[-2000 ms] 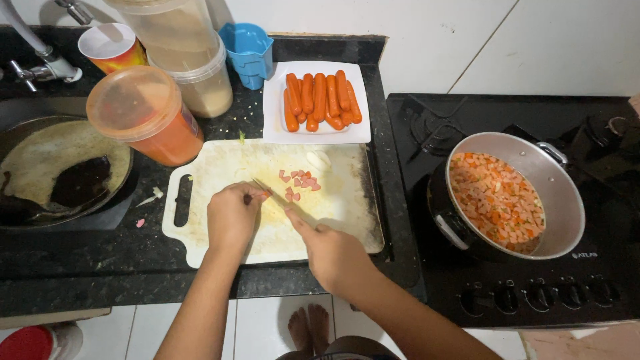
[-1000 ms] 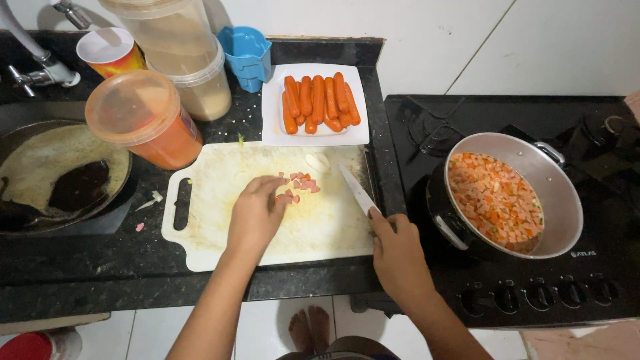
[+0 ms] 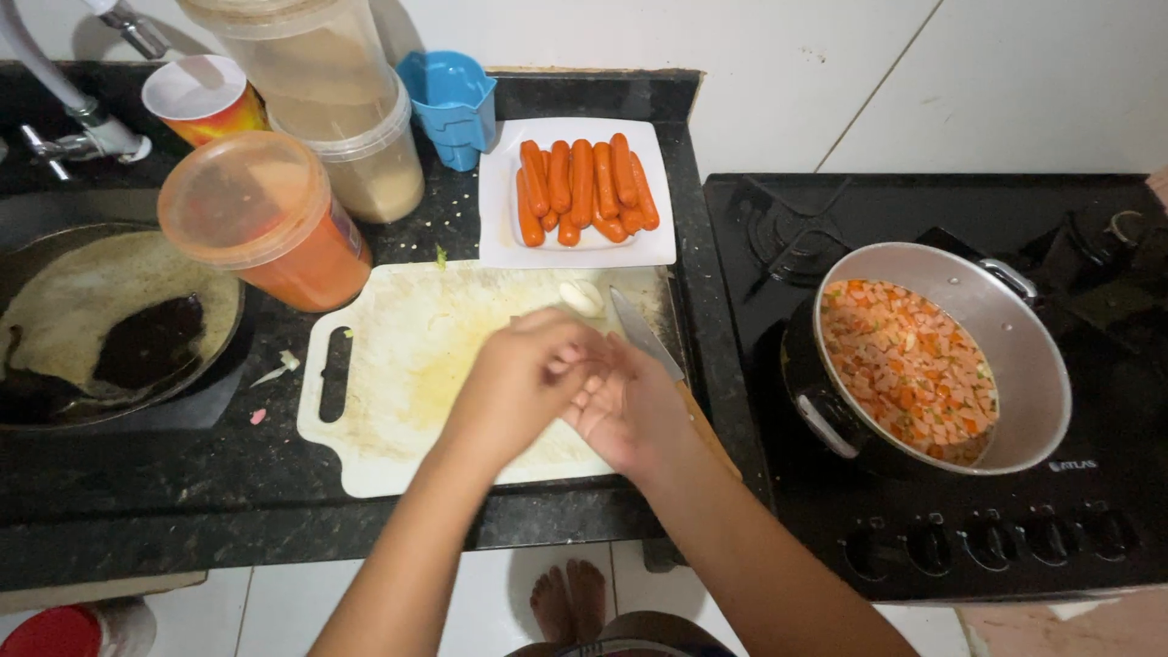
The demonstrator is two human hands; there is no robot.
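Both my hands meet above the right half of a white plastic cutting board (image 3: 392,365). My left hand (image 3: 525,383) has its fingers curled over my right palm, and chopped pink pieces seem to lie between them, partly hidden. My right hand (image 3: 630,401) is cupped with the palm up. Just beyond them are peeled garlic cloves (image 3: 581,297) on the board. A kitchen knife (image 3: 641,330) rests at the board's right edge. Behind the board, a white square plate (image 3: 502,246) holds several sausages (image 3: 581,182).
At right a metal pot (image 3: 1031,374) of diced food in liquid stands on a black cooktop (image 3: 912,547). An orange-filled tub (image 3: 274,219), stacked plastic containers (image 3: 365,155), a blue cup (image 3: 452,105) and a patterned cup (image 3: 205,96) stand behind left. A pan (image 3: 137,319) sits far left.
The knife has left my right hand and now lies at the board's right side. My right hand has moved left to meet my left hand, and the chopped pieces no longer show on the board.
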